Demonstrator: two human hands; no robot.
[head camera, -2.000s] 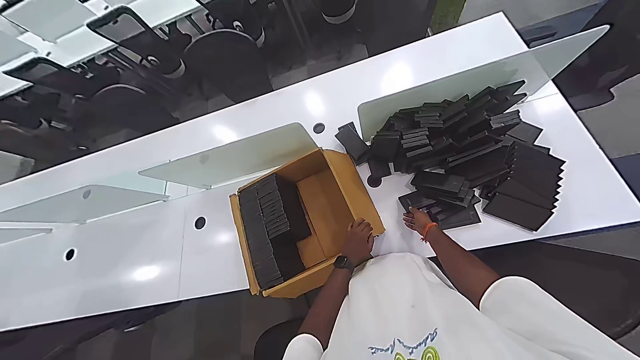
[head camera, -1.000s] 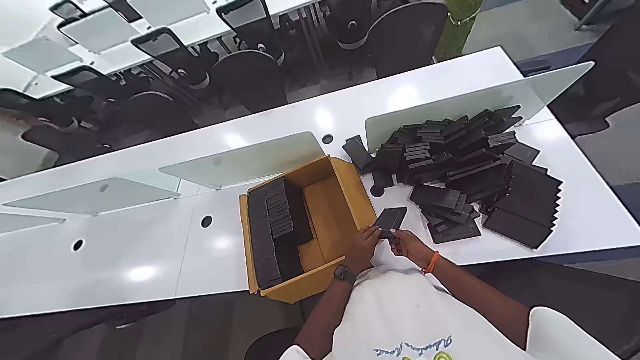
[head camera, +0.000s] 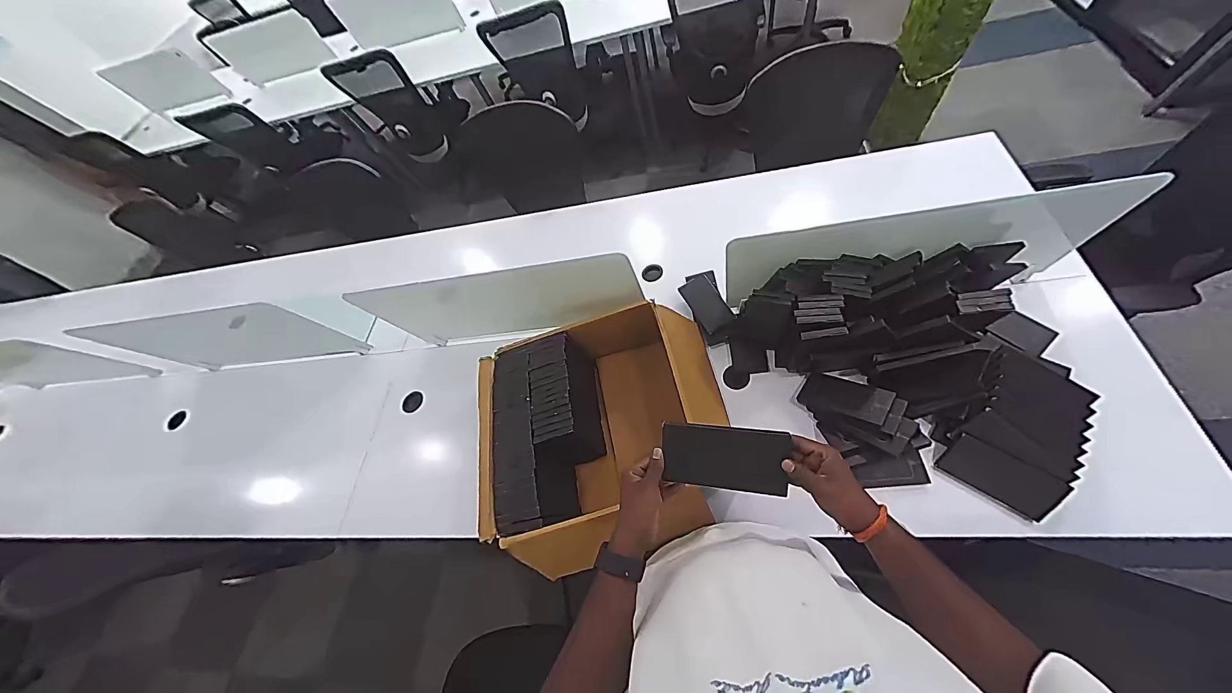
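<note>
Between my two hands I hold a flat black rectangular box (head camera: 727, 459), its broad face up, just right of and partly over the near right edge of an open cardboard box (head camera: 645, 395). My left hand (head camera: 643, 491) grips its left end; my right hand (head camera: 828, 479) grips its right end. Rows of similar black boxes (head camera: 515, 433) stand packed along the left part of the cardboard box, while brown cardboard shows at its right. A large heap of the same black boxes (head camera: 895, 327) lies on the white table, to the right.
Frosted divider panels (head camera: 520, 298) stand along the middle of the white table (head camera: 289, 433), one behind the cardboard box and another (head camera: 866, 226) behind the heap. Round cable holes (head camera: 412, 401) pierce the tabletop. Office chairs (head camera: 520, 144) stand beyond the table.
My right hand was at the heap's near edge two seconds ago and my left at the cardboard box's edge. Both hands now hold a black box, which has turned level since one second ago.
</note>
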